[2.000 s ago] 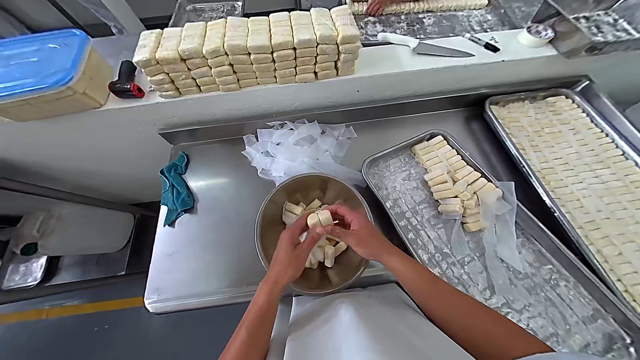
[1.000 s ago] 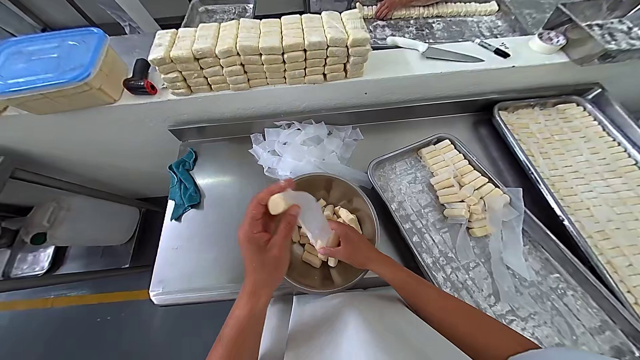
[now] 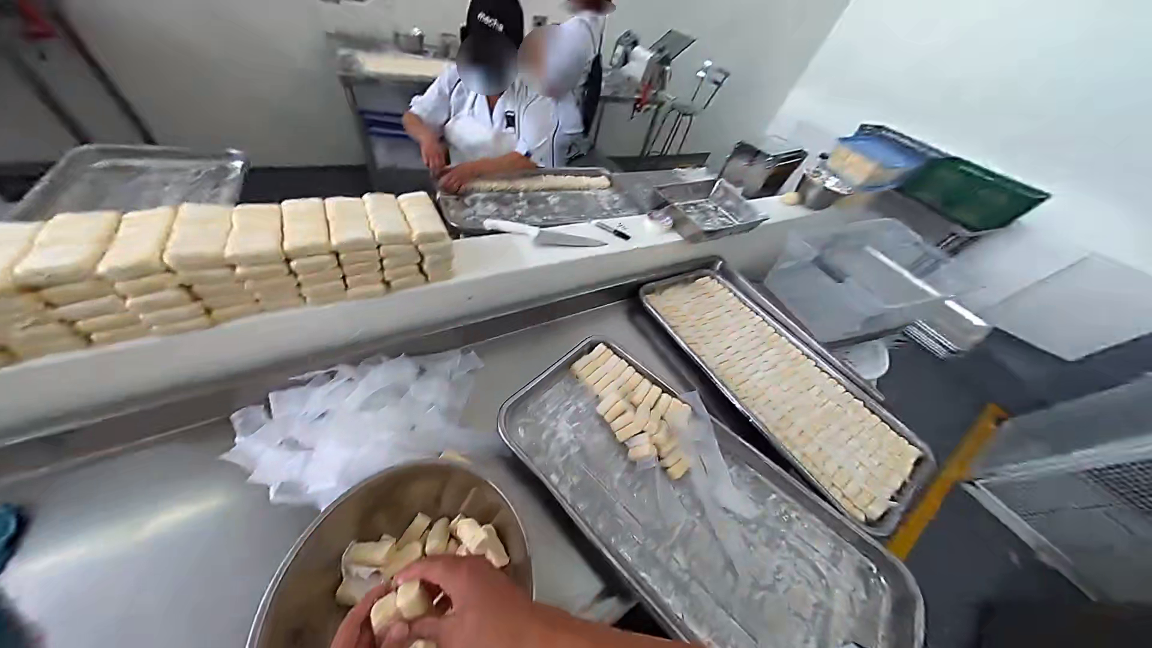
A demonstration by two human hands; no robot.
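A steel bowl [image 3: 301, 576] holds many short pale dough pieces [image 3: 436, 537]. At its near side, my right hand [image 3: 477, 594] closes around a couple of dough pieces [image 3: 400, 605]. My left hand [image 3: 355, 621] shows only in part at the lower edge, its fingers against the same pieces. Translucent wrapper strips [image 3: 351, 427] lie heaped behind the bowl. To the right, a floured metal tray [image 3: 576, 468] bears a cluster of dough pieces [image 3: 634, 405] with a few strips over its edge.
A second tray [image 3: 783, 387] full of dough pieces stands at the right. Stacked dough blocks [image 3: 261, 243], a knife [image 3: 544, 235] and a small metal pan [image 3: 706, 211] sit on the white ledge. Beyond it, a co-worker's hands [image 3: 450, 171] touch a dough roll. A teal cloth [image 3: 9, 531] lies far left.
The view has swung up and to the right. The strip that hung between my hands a second ago no longer shows there; both hands are now low over the bowl, at dough pieces.
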